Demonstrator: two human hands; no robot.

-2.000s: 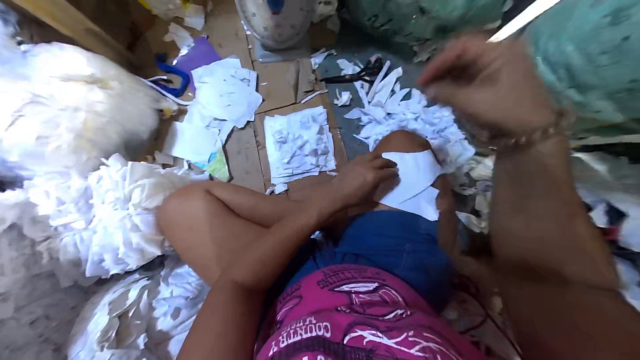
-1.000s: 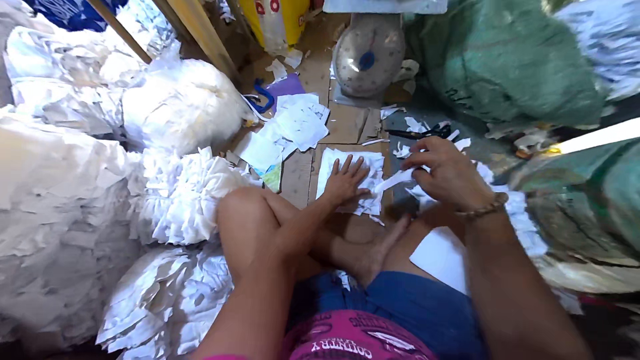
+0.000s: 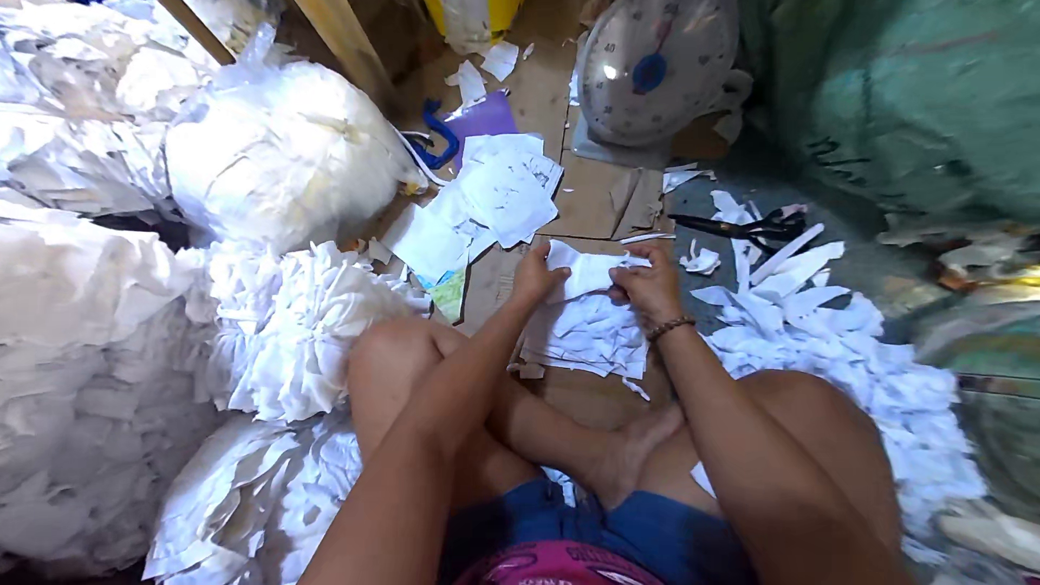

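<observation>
A small white piece of fabric or paper (image 3: 587,270) is stretched between my two hands. My left hand (image 3: 539,278) grips its left edge, and my right hand (image 3: 650,284), with a braided bracelet at the wrist, grips its right edge. Just below it lies a flat stack of white pieces (image 3: 593,333) on the cardboard. Black-handled scissors (image 3: 747,227) rest on the floor to the right, partly among white scraps. Left of my hands, larger white sheets (image 3: 504,191) are spread beside a purple sheet (image 3: 485,120).
A dial scale (image 3: 650,81) stands ahead. Stuffed white bags (image 3: 284,154) and bundles of white pieces (image 3: 284,325) crowd the left. A heap of white scraps (image 3: 845,357) lies by my right knee. Green sacks (image 3: 910,106) stand at the right, and a blue curved object (image 3: 439,134) lies ahead left.
My left hand has come off the stack and now grips a white piece. My right hand has moved left to join it on that piece. The view has shifted.
</observation>
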